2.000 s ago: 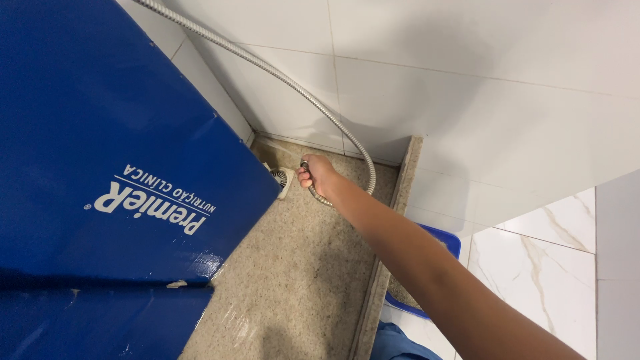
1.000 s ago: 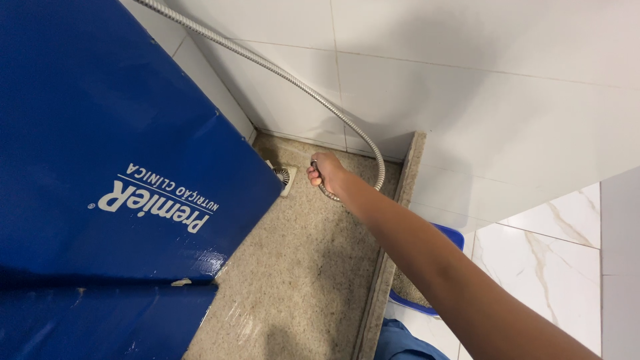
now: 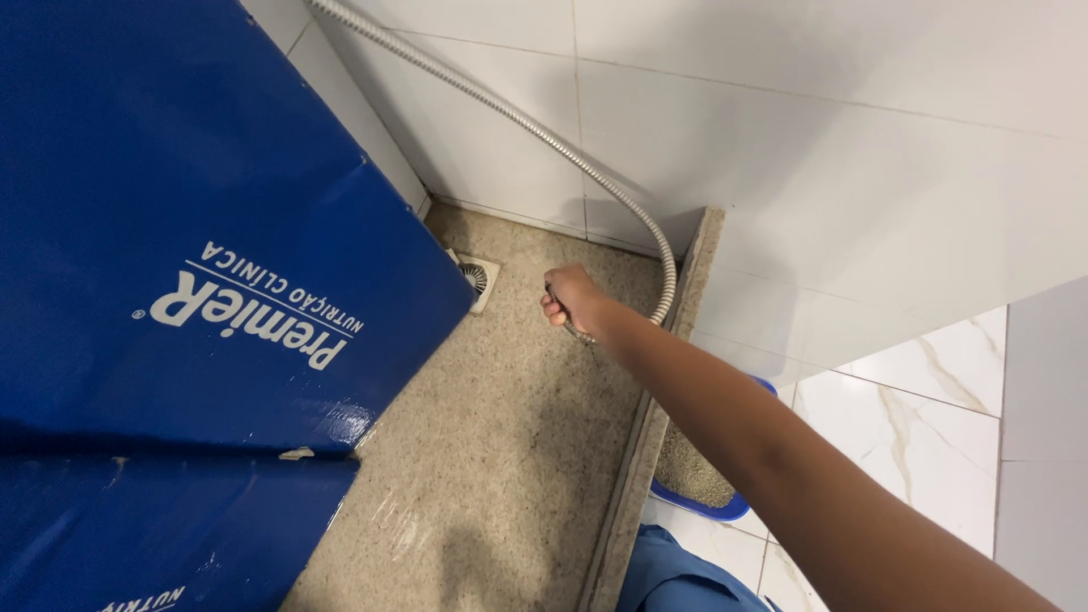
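Note:
My right hand [image 3: 575,299] is closed around the end of a flexible metal shower hose [image 3: 544,132], over the speckled stone floor of a wash basin [image 3: 467,408]. From the hand the hose passes under my wrist, loops up beside the stone rim and runs to the top left along the tiled wall. What is fitted at the hose's end is mostly hidden by my fingers. Left of the hand is a square floor drain [image 3: 478,279] with a round grate, partly covered by a large blue panel [image 3: 212,170] bearing white writing. My left hand is out of view.
A raised stone edge [image 3: 680,323] bounds the basin on the right. Beyond it, a blue tray [image 3: 729,510] of granular litter stands on marble-look floor tiles [image 3: 901,433]. Blue clothing [image 3: 680,578] shows at the bottom. A second blue panel [image 3: 170,518] lies at the lower left.
Compared with two seconds ago, my right hand has moved slightly right, away from the drain, still holding the hose. More of the drain shows between the panel and the hand.

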